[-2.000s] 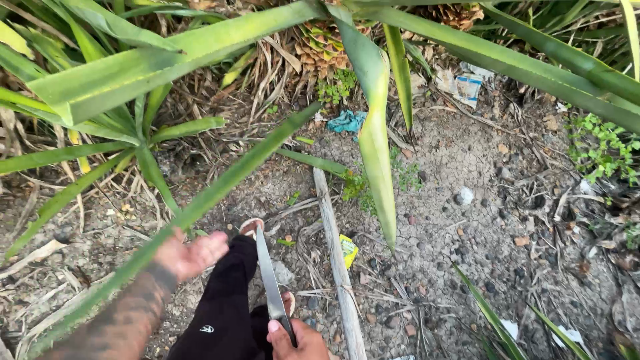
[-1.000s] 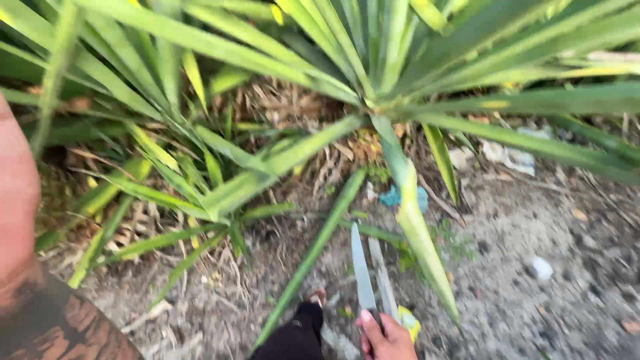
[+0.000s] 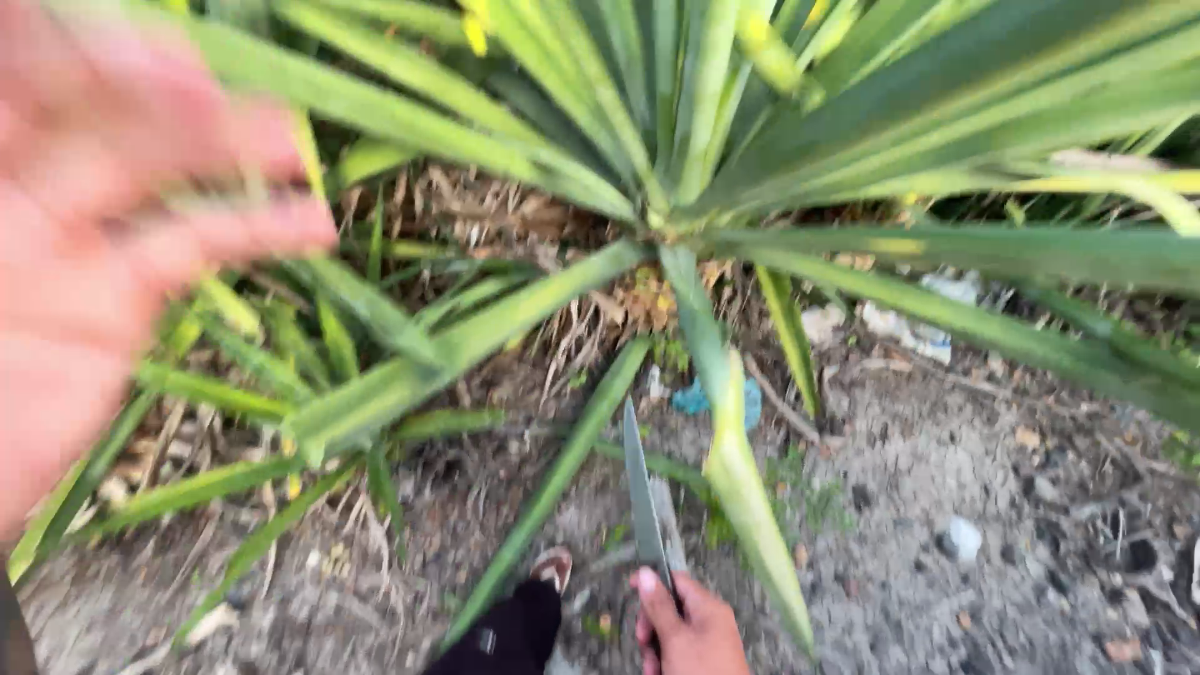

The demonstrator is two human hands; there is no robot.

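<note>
My right hand, low in the middle of the view, grips the dark handle of a knife whose long metal blade points up and away. Blurred and close to the camera, my left hand is at the upper left with its fingers spread, holding nothing. A large plant with long sword-shaped green leaves fills the upper view. One cut-ended leaf reaches toward the lower left. Another leaf, bent and pale yellow-green toward its tip, hangs down to the right of the blade.
Dry soil with small stones lies below the plant. A blue-green scrap and whitish litter rest near its base. A smaller leafy plant grows at the left. My shoe and dark trouser leg show at the bottom.
My left hand has risen from the lower left to the upper left, close to the camera. The view has shifted up to show the plant's centre. The knife has stayed in my right hand.
</note>
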